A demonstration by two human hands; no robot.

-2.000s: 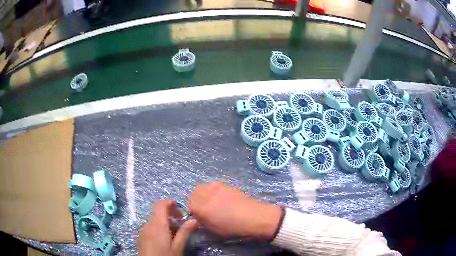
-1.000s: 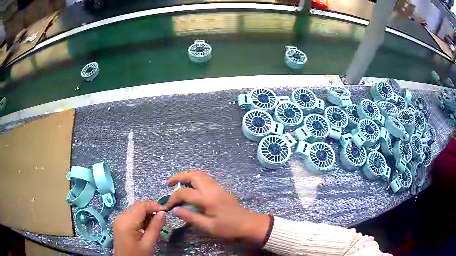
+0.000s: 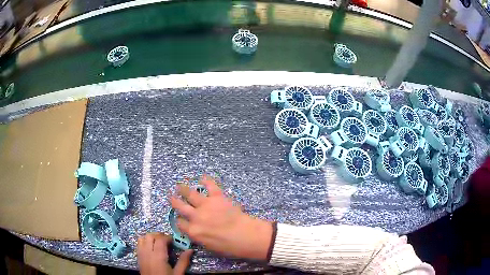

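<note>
A pale teal fan piece [image 3: 181, 241] lies on the shiny grey bench cover at the lower middle, its neck towards me. My right hand [image 3: 217, 221] covers most of it from above, fingers spread over the ring. My left hand [image 3: 157, 254] is at its lower left, cut off by the bottom edge, thumb and fingers apart near the neck. What lies under my right palm is hidden. Several empty teal ring housings [image 3: 98, 228] are piled at the left.
A large pile of teal fan heads [image 3: 353, 130] covers the right side. A cardboard sheet [image 3: 43, 172] lies at the left. Behind a pale rail [image 3: 215, 79], the green conveyor belt [image 3: 177, 51] carries spaced fan heads [image 3: 245, 42]. A grey post [image 3: 412, 48] stands at the back right.
My hands have moved apart from their fingertip pinch; my right hand now spreads over the fan piece, its neck now showing. The fan heads on the belt have shifted right; the whole view has also shifted.
</note>
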